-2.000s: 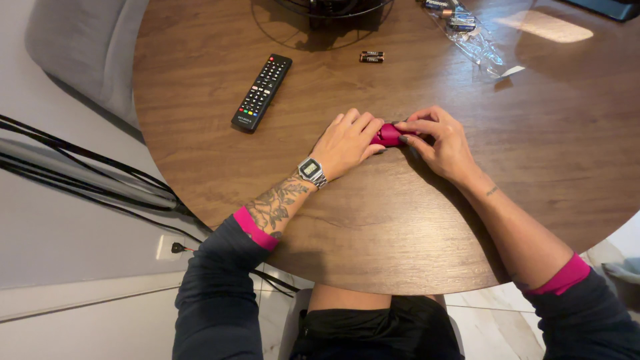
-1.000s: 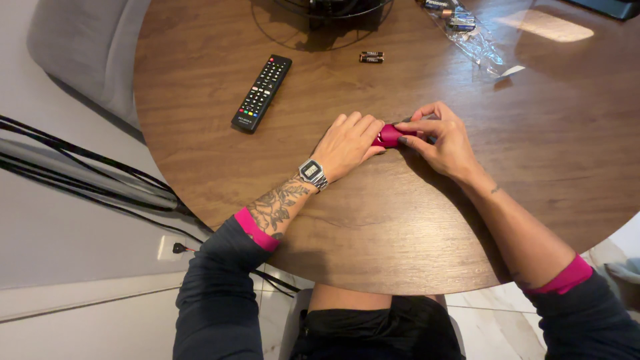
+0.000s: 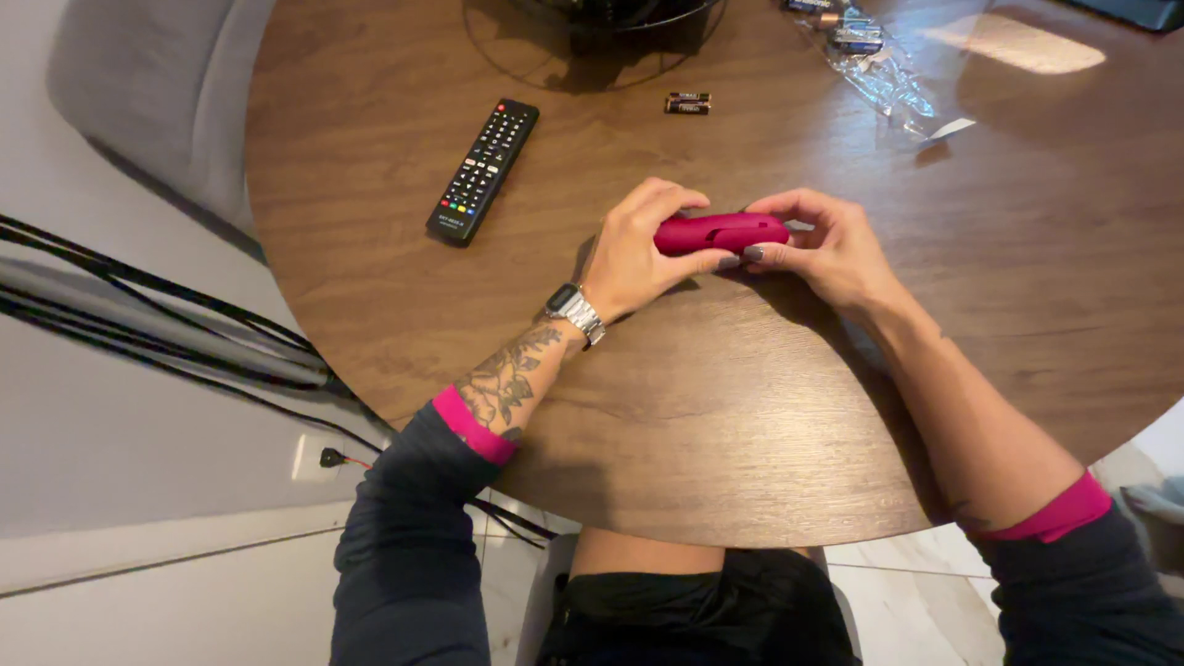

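Observation:
A magenta, rounded elongated device (image 3: 721,233) lies between my hands above the wooden table, with a curved seam and a small slot on its surface. My left hand (image 3: 647,239) grips its left end, thumb along the near side. Around the right end are the fingers and thumb of my right hand (image 3: 819,240). Its underside and both ends are partly hidden. Beyond the hands, two small dark batteries (image 3: 688,104) lie side by side. A black remote control (image 3: 483,172) rests to the left, buttons up.
The round wooden table (image 3: 703,416) fills most of the view. A clear plastic package (image 3: 888,88) with batteries (image 3: 857,39) lies at the back right. A dark object with a wire rim (image 3: 638,20) stands at the back. A grey chair (image 3: 157,102) and black cables (image 3: 166,319) are at the left.
My hands have shifted along the magenta device, and much more of its surface now shows between them. The remote control and loose batteries have stayed in place.

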